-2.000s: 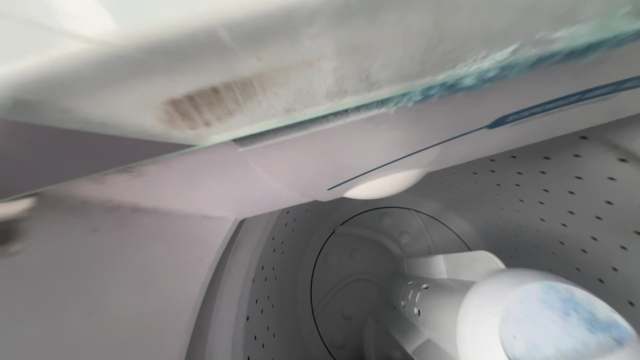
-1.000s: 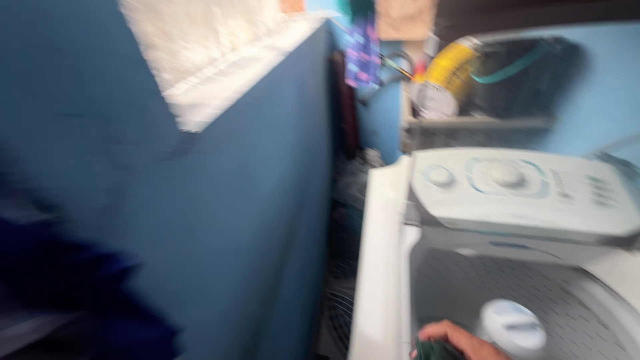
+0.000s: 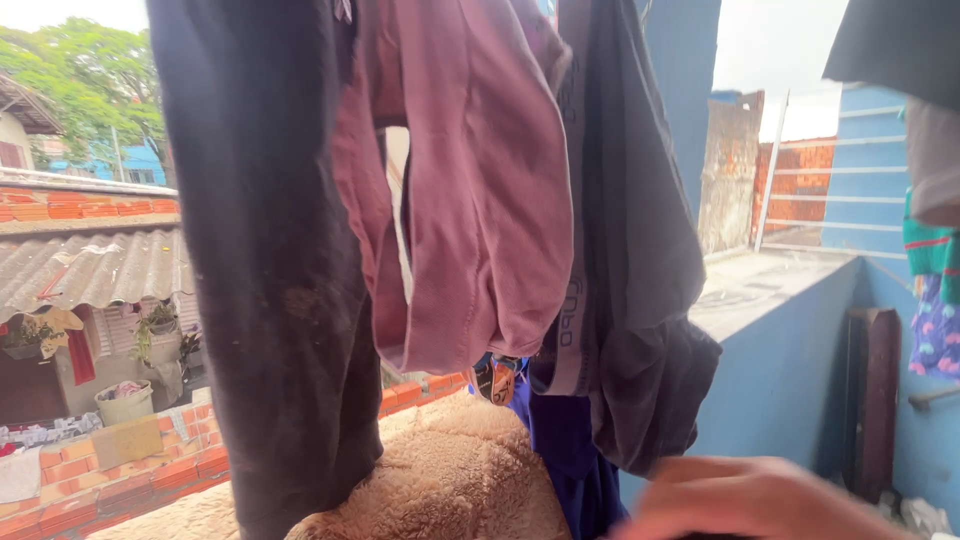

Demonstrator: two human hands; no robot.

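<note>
My right hand [image 3: 750, 499] is at the lower right, blurred, its fingers pointing left and cut by the bottom edge. A sliver of something dark shows under it; whether the hand holds it is unclear. Just above the hand hangs a dark grey garment [image 3: 645, 247]. Left of that hang underwear with a lettered waistband [image 3: 570, 330], a mauve garment [image 3: 465, 195] and a long black garment sleeve or leg [image 3: 277, 270]. Below them are a beige fleecy cloth [image 3: 457, 465] and a deep blue cloth [image 3: 574, 450]. My left hand is out of view.
A blue wall with a pale ledge [image 3: 780, 281] runs along the right, with white metal bars [image 3: 832, 199] behind. More clothes, among them a purple patterned cloth [image 3: 934, 326], hang at the right edge. Outside at left are a brick wall [image 3: 150, 465] and a corrugated roof [image 3: 97, 262].
The view has swung from inside a washing machine, past the blue wall, to hanging clothes. One second ago a hand with something dark green was over the washer tub.
</note>
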